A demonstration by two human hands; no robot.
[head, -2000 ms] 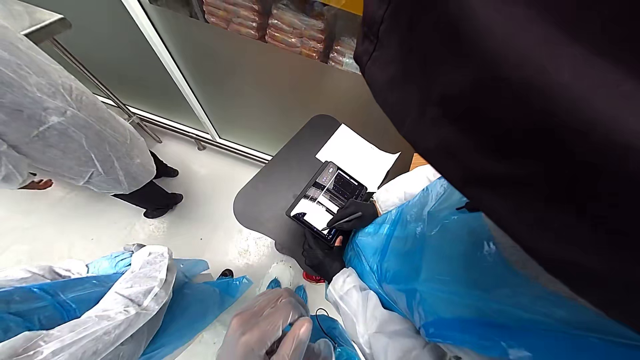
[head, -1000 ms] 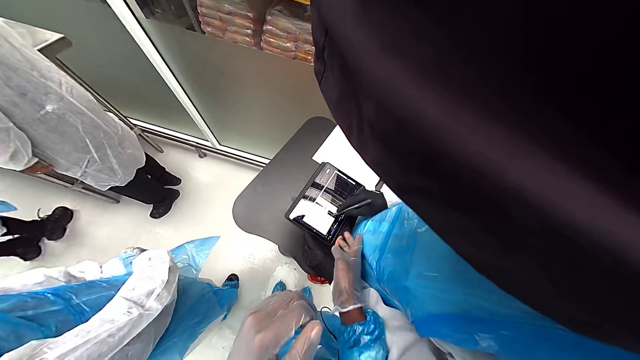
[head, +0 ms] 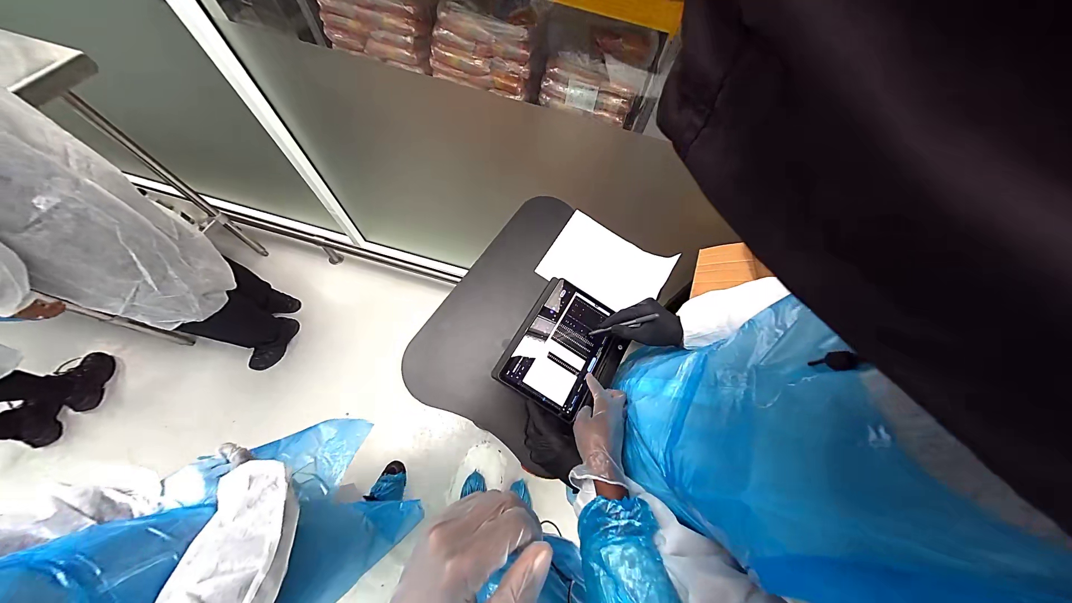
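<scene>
My right hand [head: 600, 423], in a clear plastic glove with a blue sleeve cover, points its index finger at the lower right edge of a tablet [head: 557, 347]; whether it touches the screen is not clear. At the bottom, my left hand [head: 477, 544] wears a clear glove and is bent; its fingers are partly hidden. A co-worker's black-gloved hand [head: 649, 322] holds a stylus [head: 624, 325] over the lit screen. Another black-gloved hand [head: 548, 440] is at the tablet's lower edge. The tablet lies over a dark grey tabletop [head: 469, 335], beside white paper [head: 611, 260].
The co-worker's blue apron [head: 737, 427] is close on the right, with dark cloth [head: 879, 209] above. People in white gowns [head: 109, 218] and a blue apron [head: 92, 544] stand left. Wrapped packs [head: 481, 50] show behind the partition [head: 469, 151]. A cardboard box [head: 724, 268] is beyond the tabletop.
My right hand came into view after the oldest frame; its pointing finger has stayed near the tablet's edge since. The dark cloth covers less of the paper than one second ago.
</scene>
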